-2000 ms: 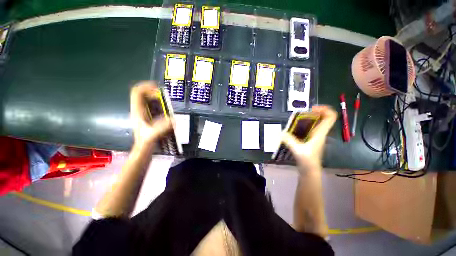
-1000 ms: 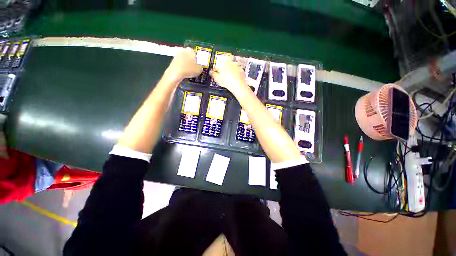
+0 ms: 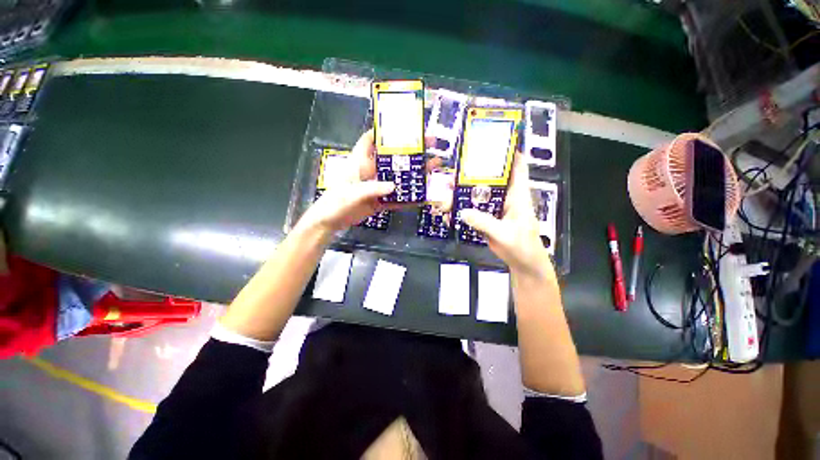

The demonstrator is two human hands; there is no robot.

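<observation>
My left hand (image 3: pixel 352 190) holds a keypad phone (image 3: pixel 399 126) upright above the tray, its yellow-bordered white screen facing me and the thumb on its keys. My right hand (image 3: pixel 509 220) holds a second keypad phone (image 3: pixel 488 153) the same way, to the right of the first. The clear plastic tray (image 3: pixel 304 193) lies below them, partly hidden by hands and phones. Phones lie face up in its near row, and white phone backs (image 3: pixel 539 135) show at its right and far middle. Several white batteries (image 3: pixel 385 287) lie in a row along the near table edge.
Two red pens (image 3: pixel 617 269) lie right of the tray. A pink fan (image 3: pixel 659 186) with a dark smartphone (image 3: pixel 708 184) against it, a power strip (image 3: pixel 741 310) and tangled cables are at the right. Neighbouring trays (image 3: pixel 20 90) are at far left. A person's red sleeve (image 3: pixel 27 310) shows at lower left.
Both hands were at the tray's far-left pockets. They have come back nearer, my right hand also to the right, and each now holds a phone raised. Those far-left pockets now show no phones.
</observation>
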